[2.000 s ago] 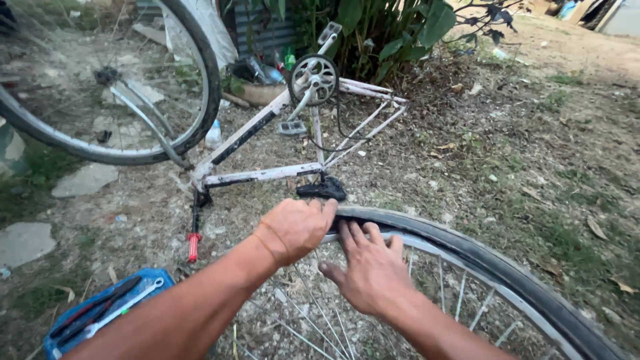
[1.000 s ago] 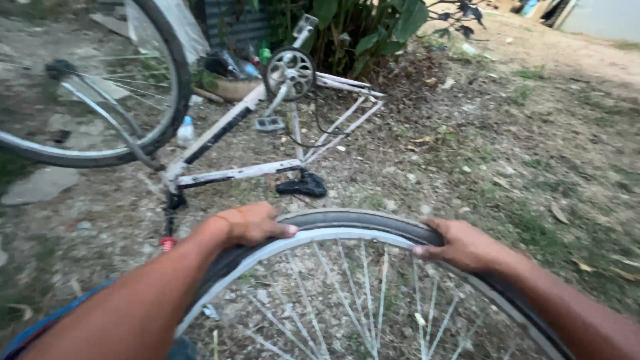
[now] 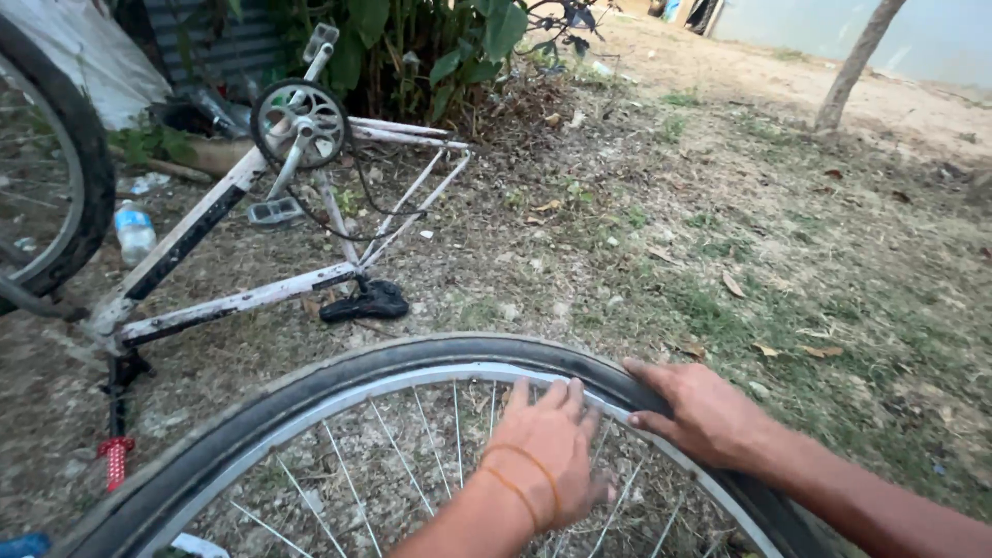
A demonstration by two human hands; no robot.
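A spoked bicycle wheel with a black tyre point(image 3: 372, 364) and a silver rim point(image 3: 333, 409) fills the lower part of the head view. Over the spokes at the rim's inner edge is my left hand point(image 3: 546, 457), with an orange band at the wrist, its fingertips at the rim and its fingers slightly spread. My right hand point(image 3: 701, 411) grips the tyre and rim just to the right, thumb on the inner side and fingers over the tyre. Beyond the wheel, a white and black bicycle frame point(image 3: 248, 298) lies upside down, its black saddle point(image 3: 366, 301) on the ground.
The bicycle's other wheel point(image 3: 93, 155) stands at the left edge. A plastic bottle point(image 3: 135, 232) lies behind the frame, and a red handlebar grip point(image 3: 115, 463) is at lower left. Leafy plants point(image 3: 418, 46) grow behind the crankset point(image 3: 301, 124). A thin tree trunk point(image 3: 856, 66) rises at upper right.
My left hand has left the tyre's top left part and moved right, to the inside of the rim near my right hand. My right hand remains on the tyre. The view has shifted somewhat.
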